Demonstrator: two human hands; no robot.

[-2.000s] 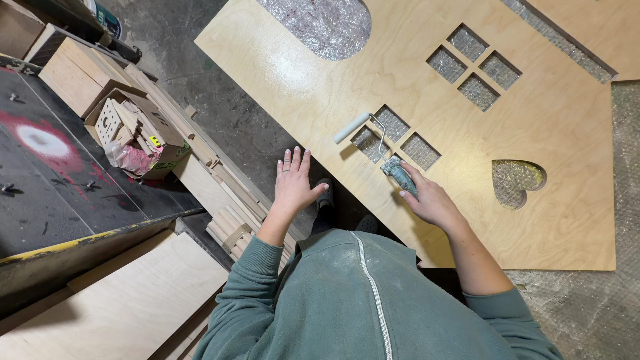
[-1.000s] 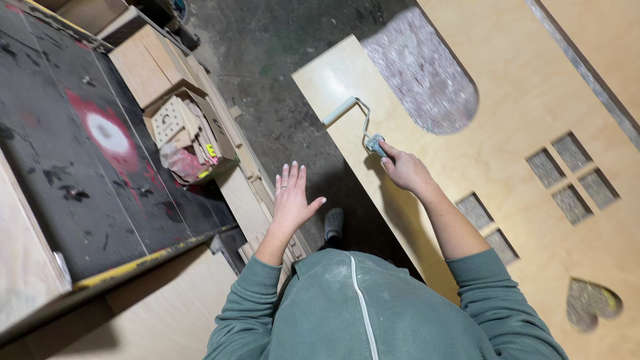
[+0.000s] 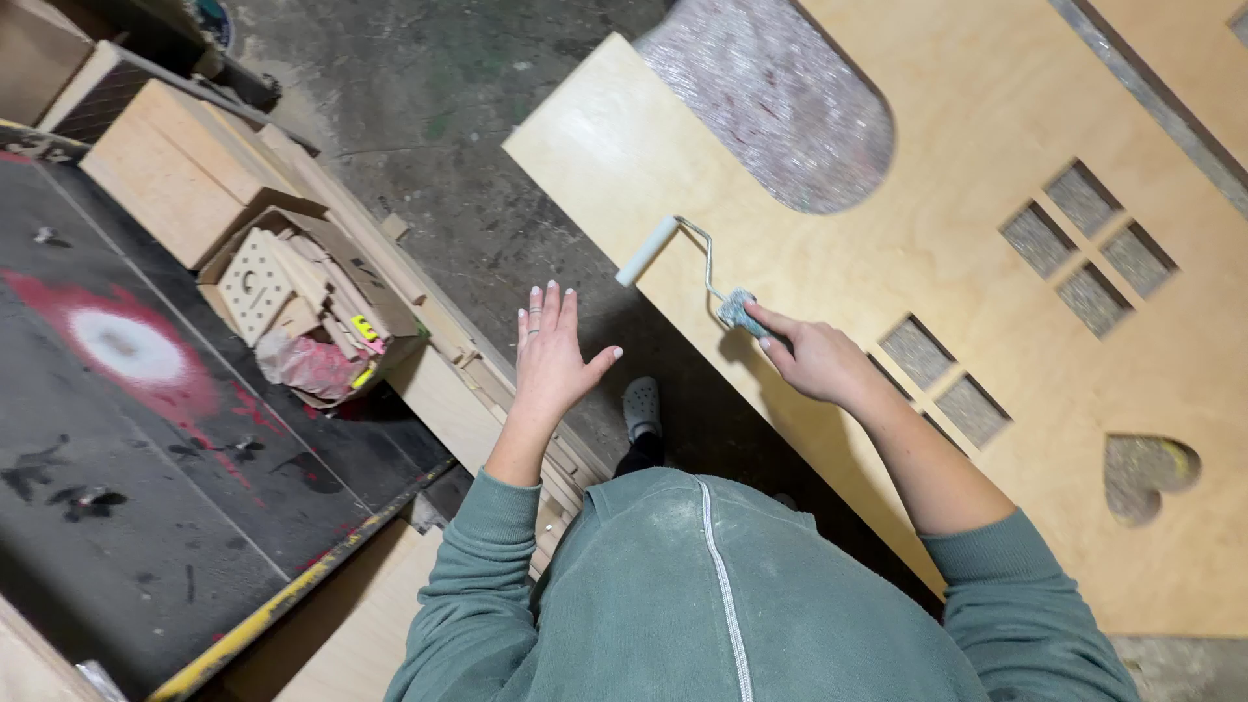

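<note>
My right hand [image 3: 814,359] grips the handle of a small paint roller [image 3: 647,252] with a bent wire frame. The roller's pale sleeve lies at the left edge of a large plywood panel [image 3: 936,127]; whether it touches the wood, I cannot tell. Square window openings, a heart-shaped opening [image 3: 1149,478] and a large rounded opening [image 3: 780,107] are cut through the panel. My left hand [image 3: 556,353] is held over the gap left of the panel, empty, with its fingers spread.
To the left, a cardboard box [image 3: 385,288] of wooden offcuts stands beside a dark, paint-stained table [image 3: 283,507]. Long wood strips [image 3: 468,375] lie along the table. My foot in a clog [image 3: 642,405] is on the concrete floor [image 3: 429,127] between table and panel.
The roller has moved from beside the lower window openings to the panel's upper left corner, then back a little along the left edge. The view has shifted. My left hand remains spread and empty.
</note>
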